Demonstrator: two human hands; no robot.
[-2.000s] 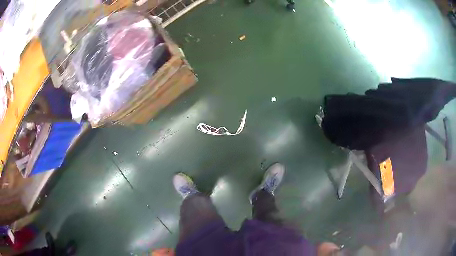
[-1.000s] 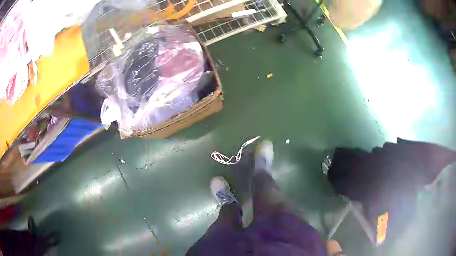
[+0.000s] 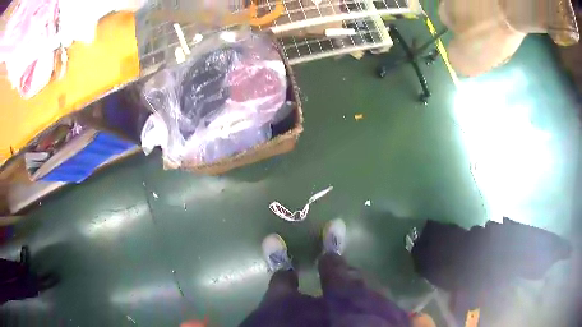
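Observation:
My left hand [image 3: 194, 324] and my right hand [image 3: 422, 320] show only as small blurred patches at the bottom edge, cut off, so their fingers are hidden. A white cord [image 3: 295, 213] lies loosely on the green floor just ahead of my shoes. Beyond it to the left, an open brown carton [image 3: 246, 158] holds a clear plastic-wrapped bundle [image 3: 217, 102] with dark and pinkish contents. Dark garment pieces [image 3: 488, 255] are piled on a stand at the right.
A yellow-topped table [image 3: 105, 57] with pink and white pieces [image 3: 32, 48] is at the upper left, a blue box [image 3: 89, 158] below it. A white wire rack [image 3: 332, 45] and a wheeled chair base [image 3: 418, 67] are at the back. Brown rounded shapes [image 3: 485, 41] stand upper right.
The view has shifted, so the carton and table now sit further right. My feet have moved and now stand side by side behind the cord. My left hand's edge shows again.

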